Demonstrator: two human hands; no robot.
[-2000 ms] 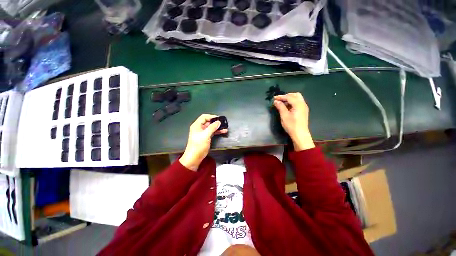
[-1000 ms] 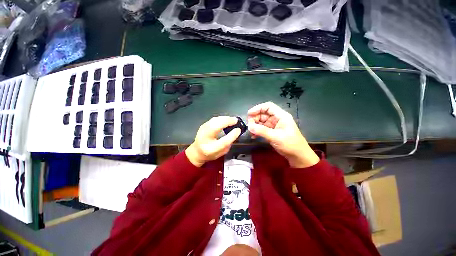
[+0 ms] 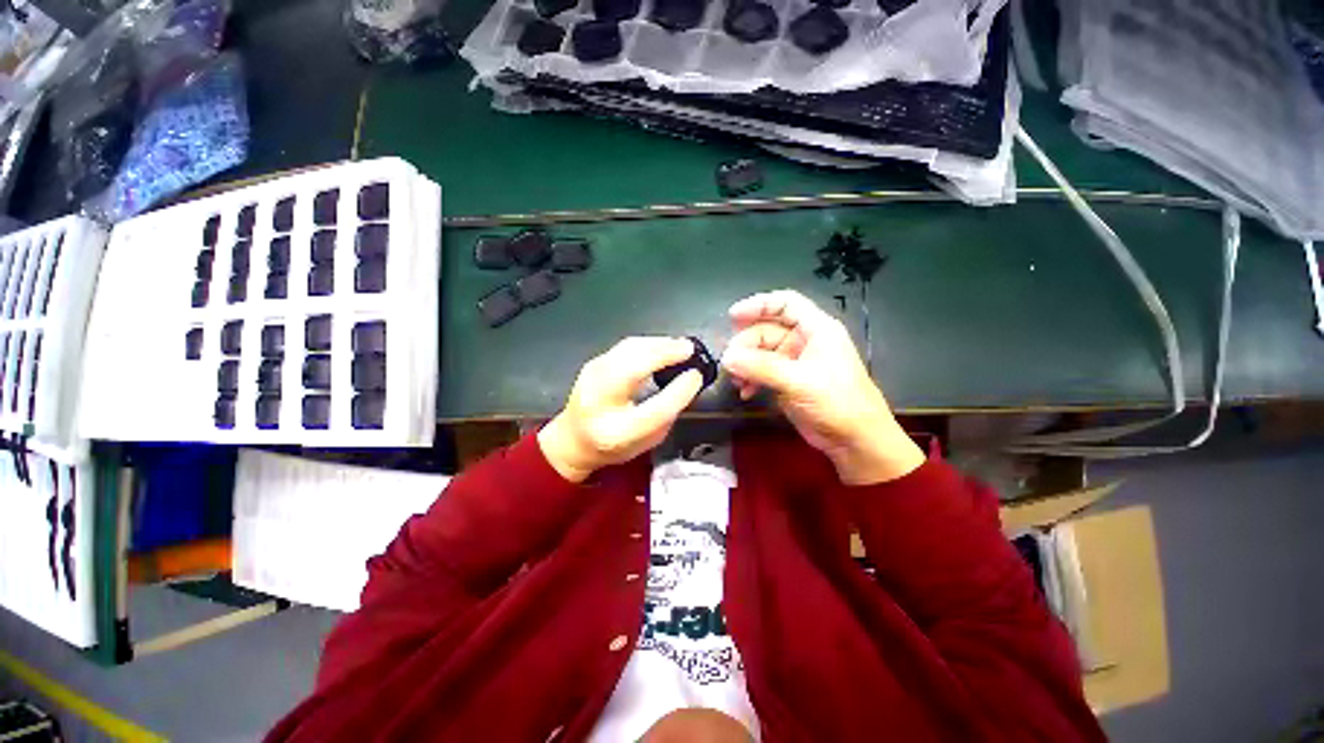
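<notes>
My left hand [image 3: 619, 408] holds a small black housing [image 3: 685, 366] between thumb and fingers, low over the front of the green bench. My right hand [image 3: 807, 370] is just right of the housing, its thumb and fingertips pinched together; whether a tiny part is between them cannot be seen. A pile of tiny black inserts [image 3: 850, 259] lies on the bench beyond my right hand. Several loose black housings [image 3: 537, 288] lie beyond my left hand. A white foam tray [image 3: 131, 356] at the left has rows of pockets filled with housings.
A clear blister tray [image 3: 639, 73] with housings lies on a black tray stack beyond the bench strip, a single housing [image 3: 739, 177] in front of it. Cloudy empty trays [image 3: 1162, 109] and pale strips [image 3: 1147, 290] are at right, plastic bags [image 3: 182, 138] far left, a cardboard box [image 3: 1125, 602] below.
Since two seconds ago my right hand has moved from the insert pile to beside the housing in my left hand. The view has shifted. Over the last second the hands have barely moved.
</notes>
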